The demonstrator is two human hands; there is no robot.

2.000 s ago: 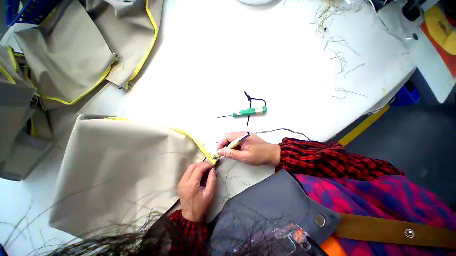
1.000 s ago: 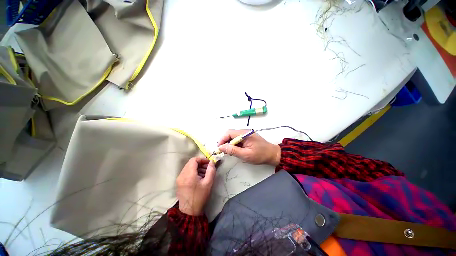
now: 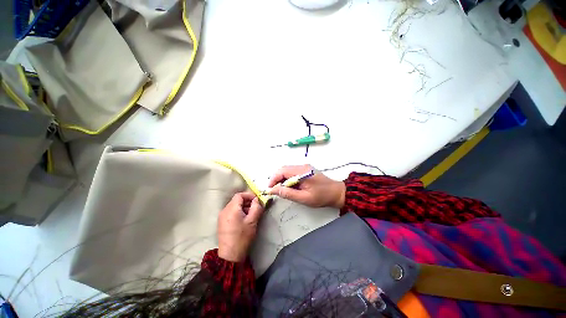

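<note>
A beige bag (image 3: 152, 217) lies flat before me, with a yellow strip (image 3: 239, 174) along its upper right edge. My left hand (image 3: 238, 225) pinches the bag at the lower end of the strip. My right hand (image 3: 310, 186) holds a pale yellow pen-like tool (image 3: 298, 178), its front end close to the strip's end. Whether the tip touches is too small to tell. A dark cord (image 3: 350, 164) trails from the tool over the right wrist. A green-handled tool (image 3: 310, 140) with a dark cord loop lies on the white table above my right hand.
More beige bags with yellow edges (image 3: 93, 74) are heaped at left. A blue basket (image 3: 38, 17) is at the top left corner. Thread ends (image 3: 422, 81) lie on the table (image 3: 260, 68) at right. A blue bin (image 3: 509, 116) is beyond its right edge. Strands of hair cross the lower left.
The bag and the heap have shifted slightly right in view. My left hand has shifted a little up and left at the strip's end. The yellow tool has tilted slightly, still held.
</note>
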